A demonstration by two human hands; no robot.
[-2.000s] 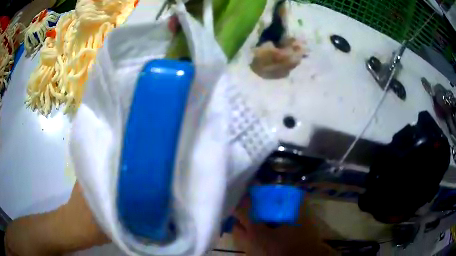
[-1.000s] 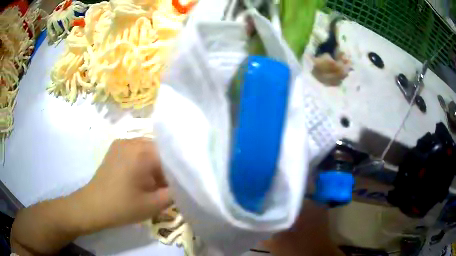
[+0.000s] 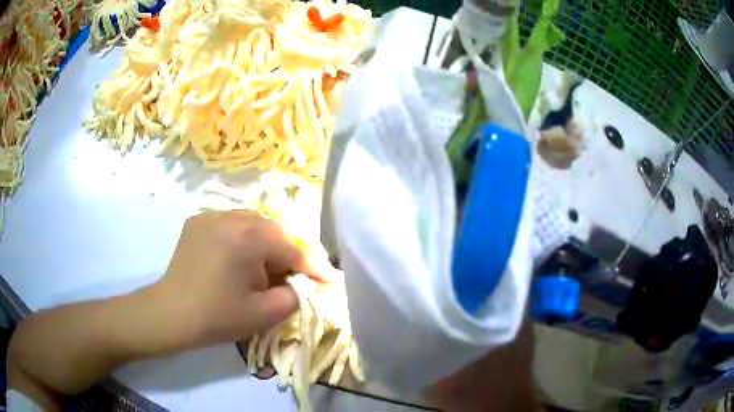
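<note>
My left hand (image 3: 229,282) holds a cream yarn bunch (image 3: 318,330) on the white machine table, with strands spilling below the fingers. The bunch's right side is hidden behind the white pouch (image 3: 394,209), which hangs on the sewing machine head (image 3: 595,185) with a smooth blue object (image 3: 492,217) in it. My right hand (image 3: 491,374) shows only as a blurred, dark part below the pouch; its fingers are hidden. The needle area is also hidden behind the pouch.
A large pile of cream yarn bunches (image 3: 233,88) with orange-red spots lies beyond my left hand. More stringy bunches (image 3: 24,88) are at the far left. A blue knob (image 3: 557,296) sits below the machine head. A green strip (image 3: 527,64) is behind the pouch, and green mesh (image 3: 636,72) at the back right.
The view has shifted, so the pouch and machine appear farther right and more of the pile shows. My left hand and the yarn bunch have come out from behind the pouch.
</note>
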